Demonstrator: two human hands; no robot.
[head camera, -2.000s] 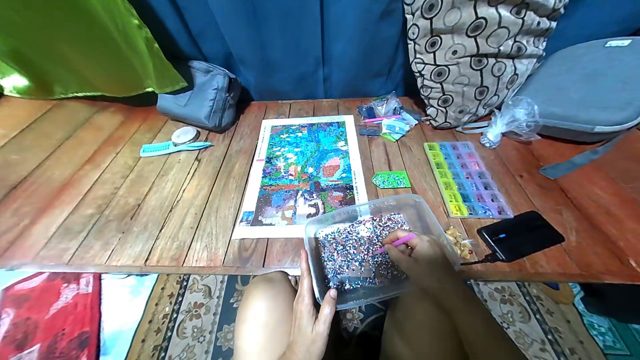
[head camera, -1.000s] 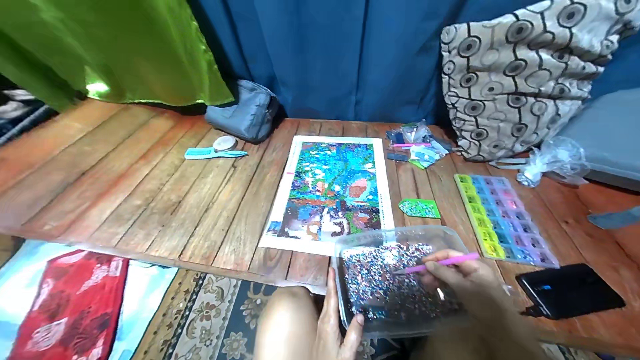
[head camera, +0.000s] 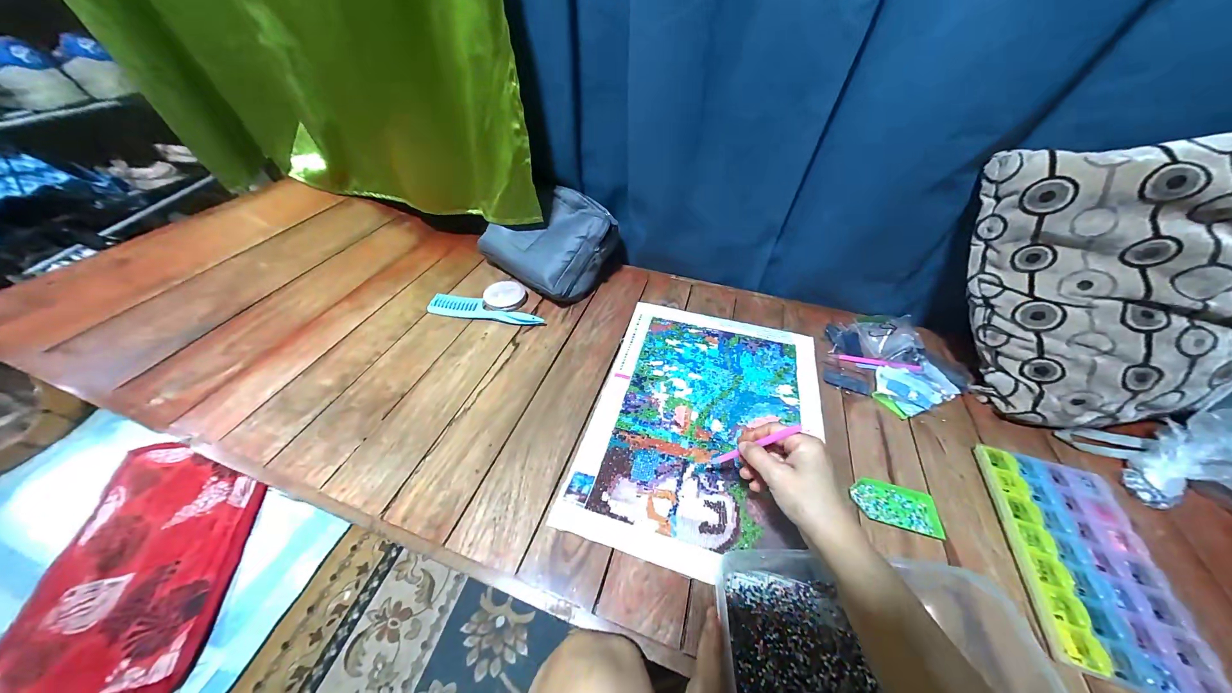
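A pink applicator pen (head camera: 765, 443) is pinched in the fingers of my right hand (head camera: 794, 481), its tip at the lower middle of the diamond painting canvas (head camera: 707, 404). The canvas is largely covered with coloured drills. Below it, a clear plastic container (head camera: 794, 626) holds many mixed small drills, partly behind my right forearm. At the container's left side my left hand (head camera: 709, 654) shows only in part, its fingers against the wall. A green tray (head camera: 898, 507) with drills lies right of the canvas.
Right of the tray stands a multicoloured compartment organizer (head camera: 1068, 558). Plastic bags with a second pink pen (head camera: 878, 362) lie behind. A blue comb (head camera: 472, 308), a round container (head camera: 504, 295) and a grey pouch (head camera: 553, 241) are at the back left; a patterned cushion (head camera: 1097, 279) stands at right.
My right hand has moved from over the container of drills up to the canvas with the pink pen. The view has shifted left.
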